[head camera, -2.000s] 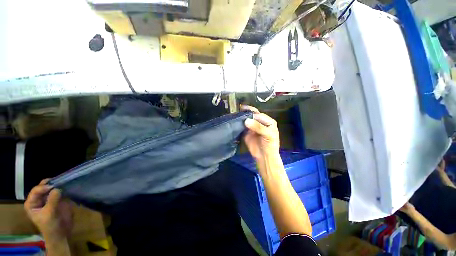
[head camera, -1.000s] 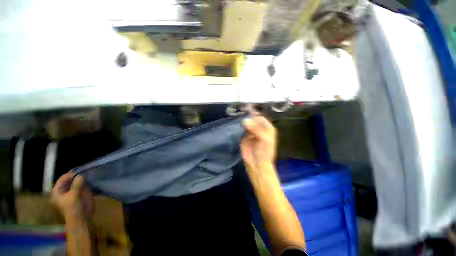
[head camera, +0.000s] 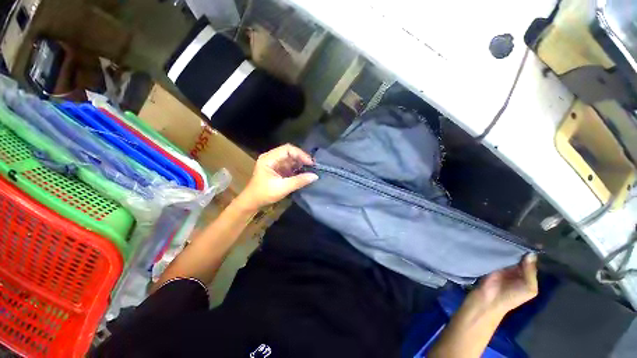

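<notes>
A blue-grey garment panel is stretched taut over my lap, with a dark stitched edge along its upper side. My left hand pinches the left end of that edge between thumb and fingers. My right hand pinches the other end, lower right. More of the blue-grey cloth hangs behind the stretched edge, below the table.
The white machine table crosses the upper right, with a cream-yellow tray at its edge. Red and green baskets stand at left beside a cardboard box. A blue bin is at lower right.
The view has swung left, bringing the baskets into sight. Both hands still hold the panel's edge stretched, which now slopes down to the right in view.
</notes>
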